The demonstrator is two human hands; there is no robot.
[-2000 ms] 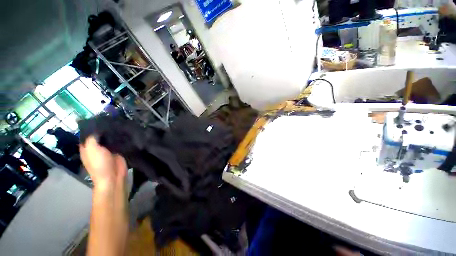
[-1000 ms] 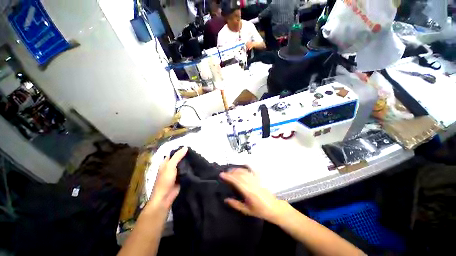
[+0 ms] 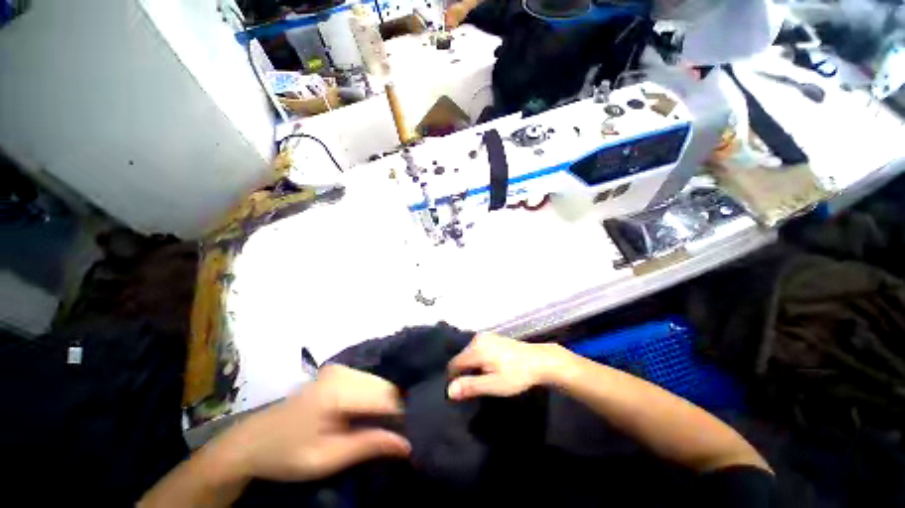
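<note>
A black garment (image 3: 437,422) lies over the table's front edge and hangs down towards my lap. Its upper edge looks gathered. My left hand (image 3: 332,422) is at the garment's left side, slightly blurred, with thumb and fingers around some cloth; the exact grip is hard to see. My right hand (image 3: 501,367) pinches the cloth at the right of the upper edge. The white sewing machine (image 3: 556,164) stands behind, with its needle area (image 3: 447,223) away from the cloth. A black strip (image 3: 495,169) is draped over the machine head.
The white table (image 3: 298,268) has a worn wooden left edge. A plastic-wrapped item (image 3: 685,223) lies right of the machine. A blue basket (image 3: 660,357) is under the front edge. Brownish garments (image 3: 839,337) are at right, and a dark heap (image 3: 89,407) at left. Another person's hand (image 3: 458,12) shows at top.
The view has swung from the dark heap to the machine. My right hand has come into view. Both hands and the garment have moved from the table's left part towards its front edge.
</note>
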